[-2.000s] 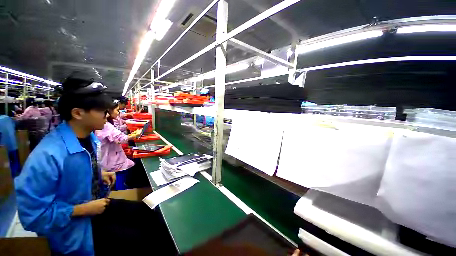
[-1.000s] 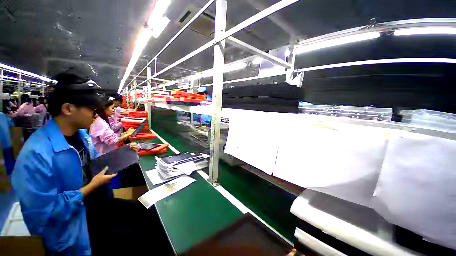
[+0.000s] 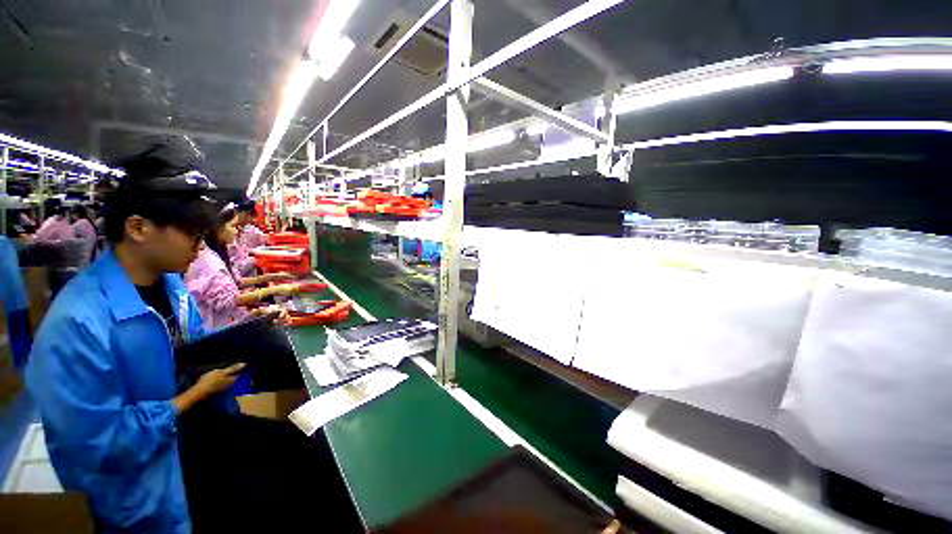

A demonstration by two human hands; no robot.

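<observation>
A dark flat tray lies on the green bench at the bottom edge of the picture, cut off by it. Its surface is matte, dark brown to black. A fingertip, which seems to be of my right hand, shows at the tray's right corner. The rest of that hand is cut off below, so its grip cannot be told. My left hand is out of the picture.
A person in a blue coat sits at the left. A loose paper pile and a white sheet lie near the upright post. White sheets hang at right above rounded white trays.
The person in blue raised a dark slab one second ago; its broad face is now out of sight and that person's hand is lower. The dark tray and my fingertip have hardly moved.
</observation>
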